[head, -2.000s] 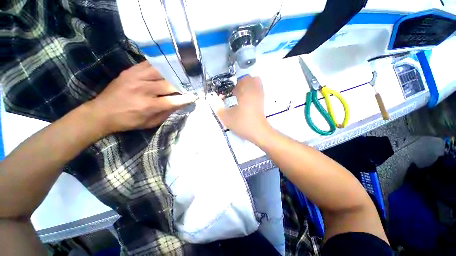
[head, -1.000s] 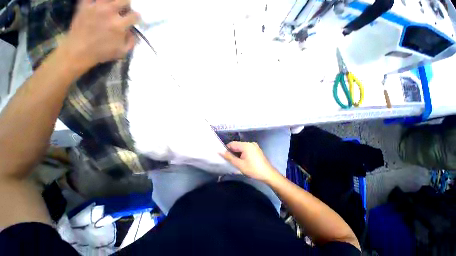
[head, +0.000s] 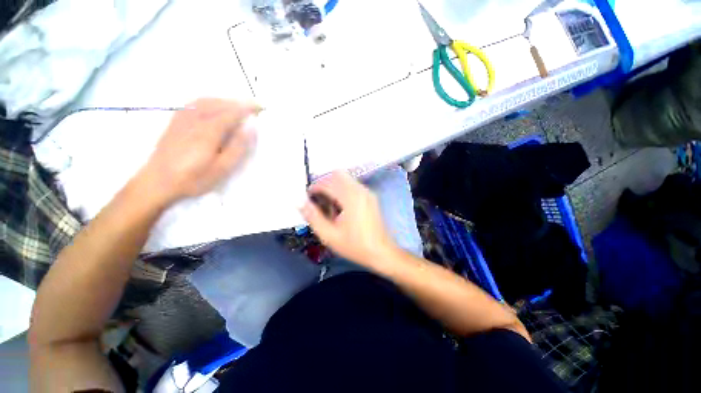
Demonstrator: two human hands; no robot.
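The white lining lies spread over the front of the machine table, a thin dark line along its edges. The plaid fabric shows at the far left. My left hand is over the lining, fingers bent and blurred; whether it grips the cloth I cannot tell. My right hand is at the lining's right edge by the table front, fingers curled; a grip is not clear. The presser foot area is at the top, behind both hands.
Scissors with green and yellow handles lie right of the needle area. A brown-handled tool lies further right. A blue band wraps the table's right end. A blue crate with dark cloth stands below, beside the legs.
The lining has been spread flatter and further left, with the plaid now at the far left. My left hand has moved right and down; my right hand has moved slightly up and left. The view has shifted.
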